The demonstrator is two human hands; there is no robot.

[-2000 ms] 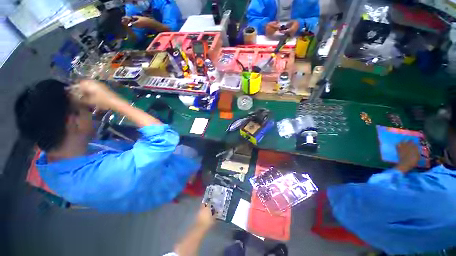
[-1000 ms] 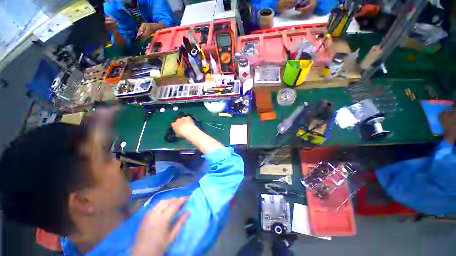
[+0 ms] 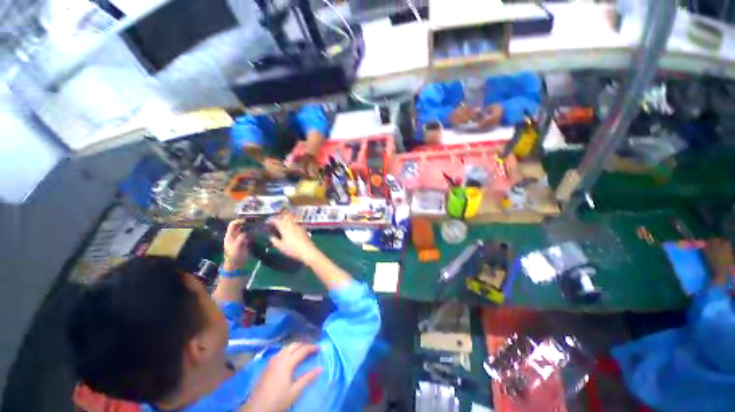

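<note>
My left hand lies on the blue smock of a seated worker at the lower left, fingers spread, with nothing seen in it. My right hand is not in view. The worker's two hands hold a dark object over the green mat. To the right, a low stand bears a silvery metal fixture, cut off by the lower edge. Beside it, shiny clear plastic lies on a red tray. The picture is blurred.
The green-matted bench bears a white note, a yellow-and-black device, a yellow-green tool cup and red parts trays. Another worker's blue sleeve is at the right; more workers sit across the bench.
My left hand has moved from beside the metal fixture onto the worker's smock. The view has shifted, now showing more beyond the bench. The worker's hands have come together at the dark object.
</note>
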